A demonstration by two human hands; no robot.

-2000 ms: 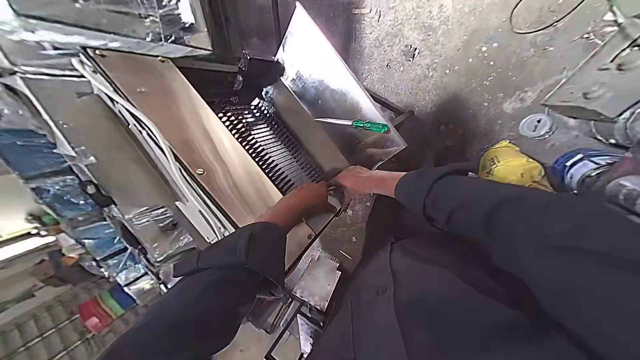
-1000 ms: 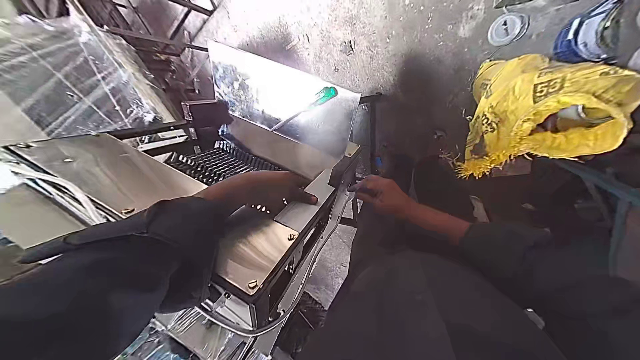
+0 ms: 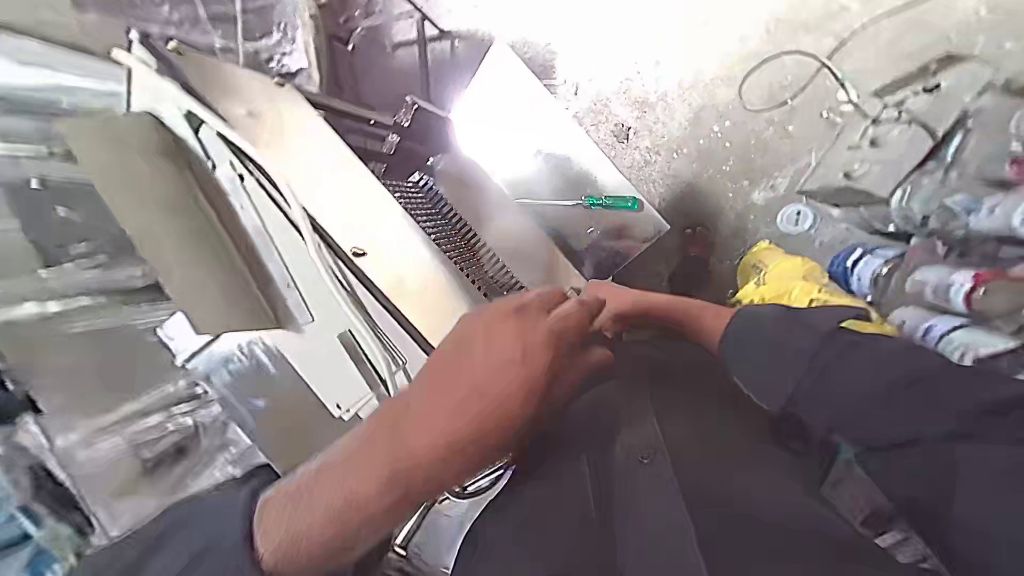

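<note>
My left hand (image 3: 532, 344) reaches over the near end of a metal machine, fingers curled at its edge, beside the row of dark metal slats (image 3: 456, 236). Close against it is my right hand (image 3: 612, 306), at the corner of the narrow metal panel (image 3: 500, 200). What the fingertips grip is hidden. A screwdriver with a green handle (image 3: 612, 203) lies on the shiny sheet-metal tray (image 3: 560, 160) beyond the hands. The machine's flat metal cover (image 3: 320, 184) runs along the left of the slats.
White cables (image 3: 308, 232) run along the machine's left side, near a grey metal panel (image 3: 172, 224). On the floor at right are a yellow sack (image 3: 788, 276), several plastic containers (image 3: 868, 268), a round lid (image 3: 798, 218) and a looped cable (image 3: 788, 54). Plastic-wrapped items lie at left.
The view has swung considerably. My hands, apart at the panel's end one second ago, are now close together there. The screwdriver remains on the tray.
</note>
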